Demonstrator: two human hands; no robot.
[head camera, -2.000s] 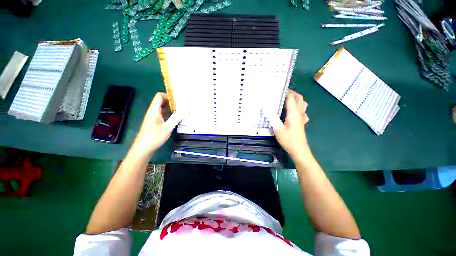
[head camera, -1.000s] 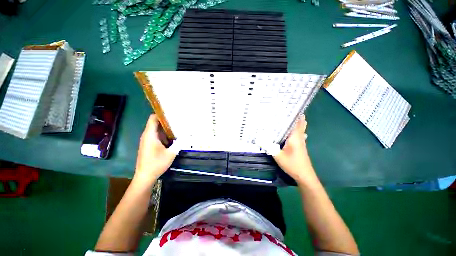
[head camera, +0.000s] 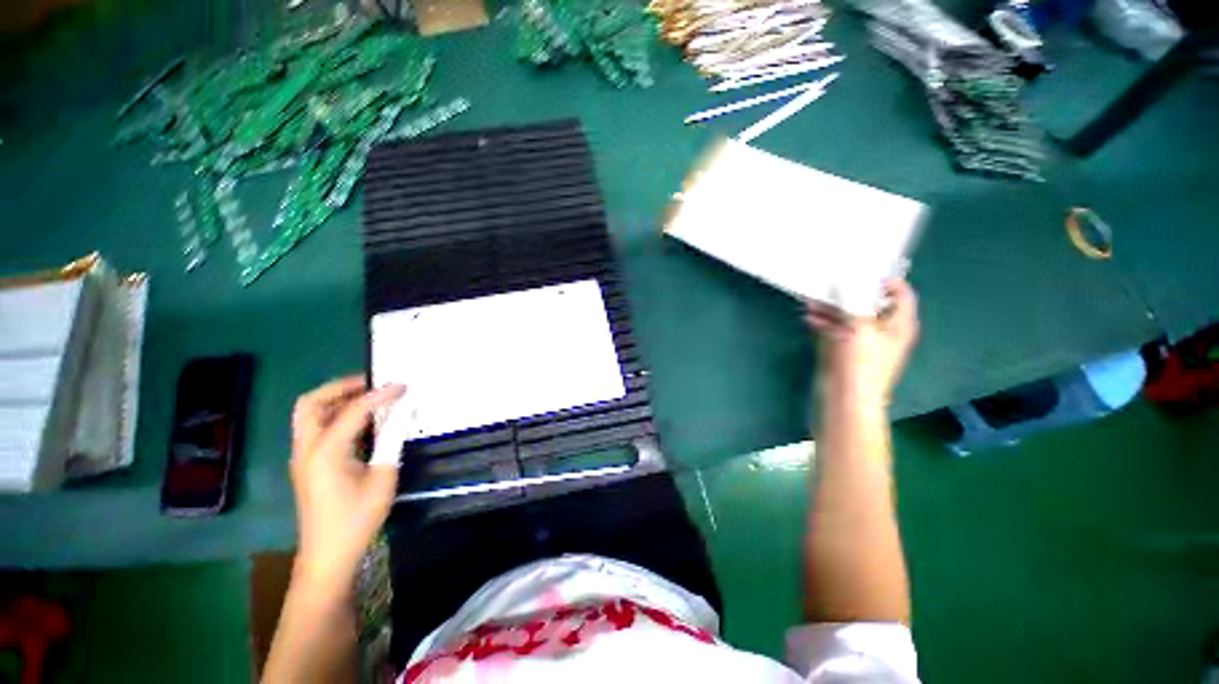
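Note:
A plain white panel [head camera: 501, 358] lies on the ribbed black base [head camera: 475, 201]. My left hand [head camera: 345, 434] is at its lower left corner, with thumb and fingertips on the edge. My right hand [head camera: 869, 334] grips the lower right corner of another white panel [head camera: 802, 227], which has an orange-brown left end. That panel is blurred and covers the place of the right stack; whether it touches the stack is unclear. A thin pale strip [head camera: 515, 484] lies across the near end of the base.
A thick panel stack [head camera: 40, 381] and a phone [head camera: 207, 434] are at left. Green strips [head camera: 301, 120] lie beyond the base. White-and-tan strips [head camera: 755, 40] and a grey-green bundle [head camera: 983, 114] are farther right. A yellow-tan ring [head camera: 1088, 233] lies near the right edge.
The panel held upright between both hands is gone from there. My right hand has moved right to the stack's place, and a plain white panel shows on the base. The view has shifted right.

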